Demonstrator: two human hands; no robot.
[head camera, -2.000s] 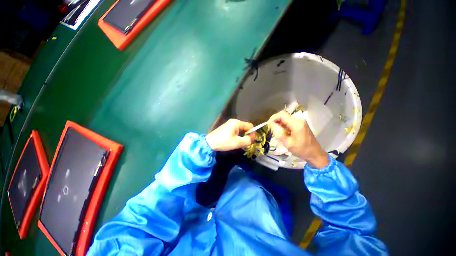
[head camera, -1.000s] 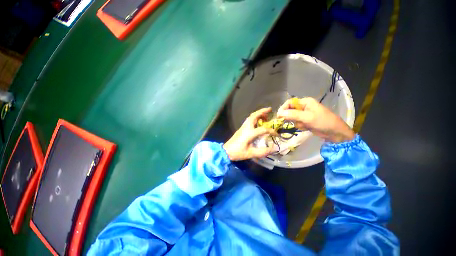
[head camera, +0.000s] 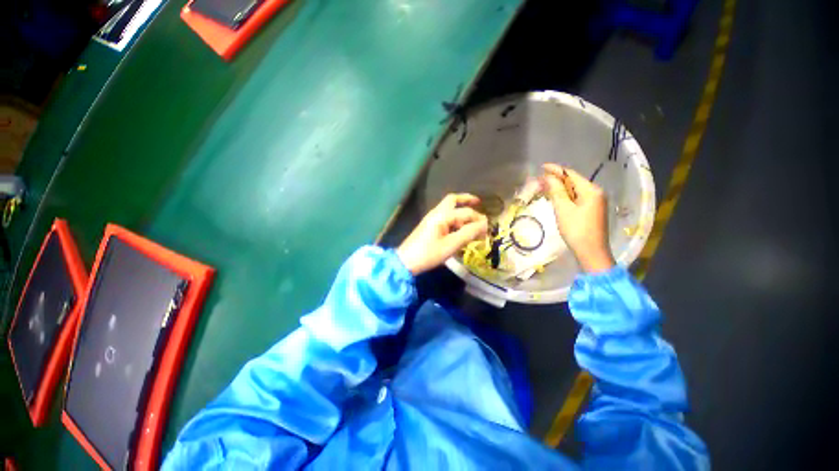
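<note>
A large whitish waste bucket (head camera: 631, 216) stands below the bench edge, with black scraps on its rim. Yellow ribbon tangles (head camera: 480, 258) and white pieces lie inside. A thin dark tape coil (head camera: 526, 234) shows as a ring between my hands, over the white pieces; nothing visibly holds it. My left hand (head camera: 445, 234) is over the bucket's left side with fingers curled. My right hand (head camera: 580, 213) is over the bucket's right part with fingers drawn together and a small dark line at them. Whether either hand holds something is unclear.
The green bench (head camera: 267, 175) runs along the left. Dark display panels (head camera: 115, 345) lie on red-orange pads (head camera: 152, 432) at the lower left, with another pad (head camera: 225, 41) at the top. A yellow floor line (head camera: 685, 156) and a blue object (head camera: 658, 28) are at the right.
My hands have moved apart. The yellow and black tangle between them a second ago is gone from there, and the dark ring now shows clearly. The pale strip held earlier is not seen.
</note>
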